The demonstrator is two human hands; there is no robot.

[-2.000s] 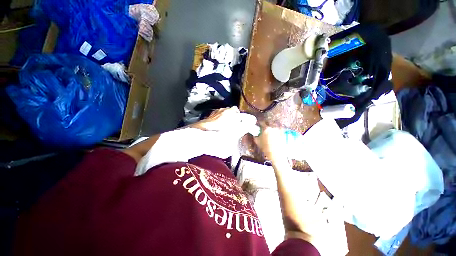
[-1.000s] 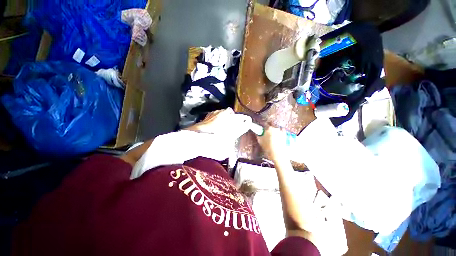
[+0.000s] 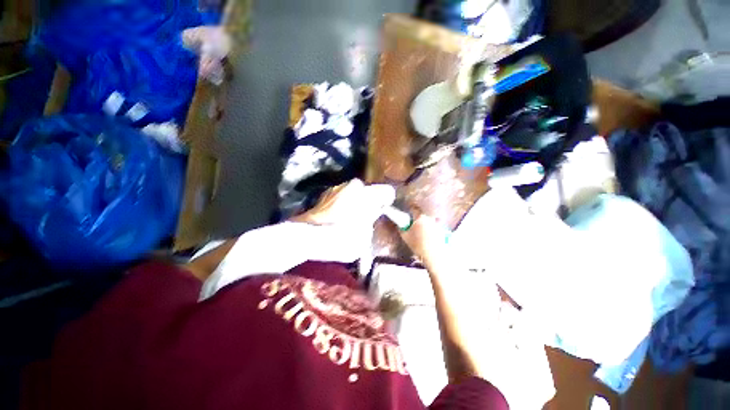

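A white shirt (image 3: 272, 252), overexposed, lies over my left forearm and reaches my left hand (image 3: 340, 200), whose fingers are partly hidden in the cloth and hold it. My right hand (image 3: 422, 238) is closed around a small white stick with a green end (image 3: 399, 217), pointing at the cloth by my left hand. It may be a pen or marker. Blur hides the fingertips and whether the stick touches the cloth. More white cloth (image 3: 560, 272) spreads on the table right of my right hand.
A spot cleaning gun (image 3: 478, 104) with an off-white cup stands on the brown table (image 3: 392, 80). A white cylinder (image 3: 516, 175) lies near it. Beyond are a black-and-white cloth heap (image 3: 324, 136), blue plastic bags (image 3: 92, 188) in cartons, dark blue garments (image 3: 680, 240) and a pale poly bag (image 3: 668, 256).
The view has shifted, so the table items sit further left and lower, and it is more blurred. Both hands stay close together with the cloth and stick.
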